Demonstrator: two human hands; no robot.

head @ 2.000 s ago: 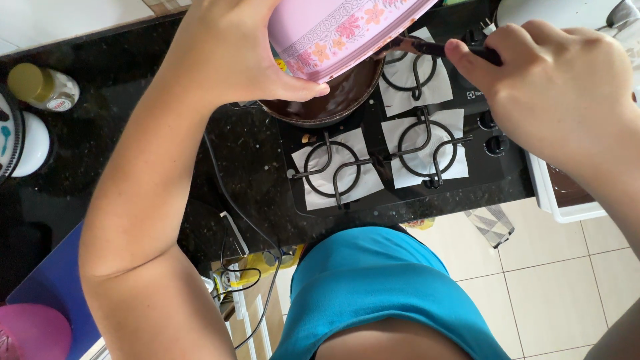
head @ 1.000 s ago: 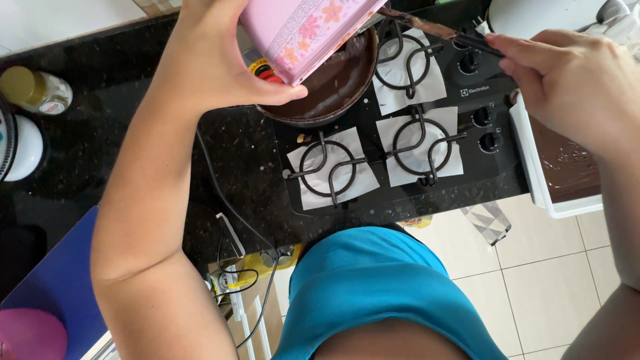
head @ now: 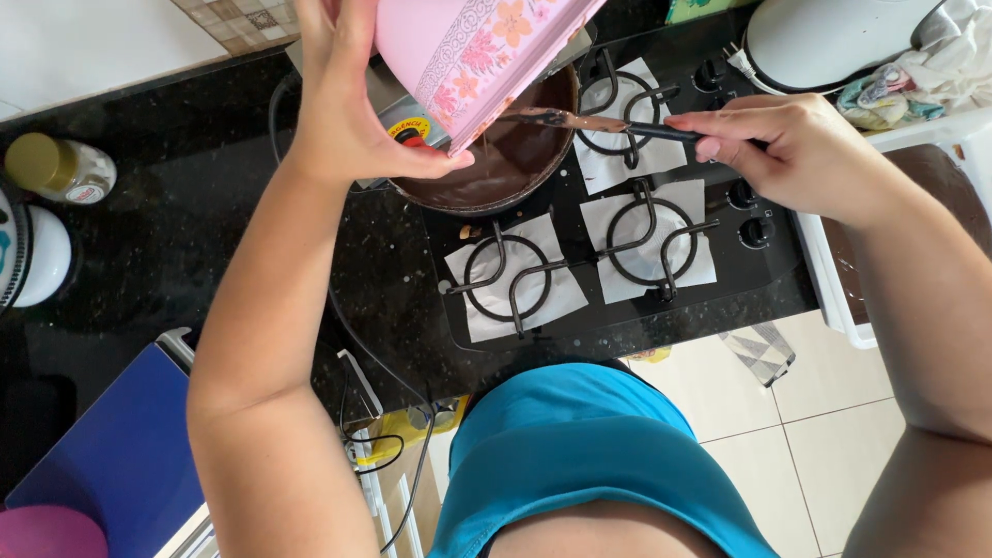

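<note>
My left hand (head: 356, 116) grips a pink floral-patterned plastic bowl (head: 473, 54), tilted on its side above a round pan (head: 473, 209). Dark chocolate mixture (head: 511, 170) lies in the pan. A thin strand hangs under the bowl's rim. My right hand (head: 775, 147) holds the black handle of a spatula (head: 589, 122), whose shaft is smeared with chocolate. The far end of the spatula is at the bowl's rim; its tip is hidden. The inside of the bowl is turned away from view.
Gas burner grates (head: 651, 244) over white liners stand beside the pan. At right, a white tray (head: 833, 283) holds chocolate, near a white appliance (head: 837, 39) and cloths (head: 945, 70). A jar (head: 58, 167) and blue panel (head: 116, 449) are at left. A black cable (head: 360, 341) crosses the counter edge.
My right hand, with the spatula, was higher and nearer the pan's side two seconds ago, then moved outward. The bowl stays tilted over the pan in my left hand.
</note>
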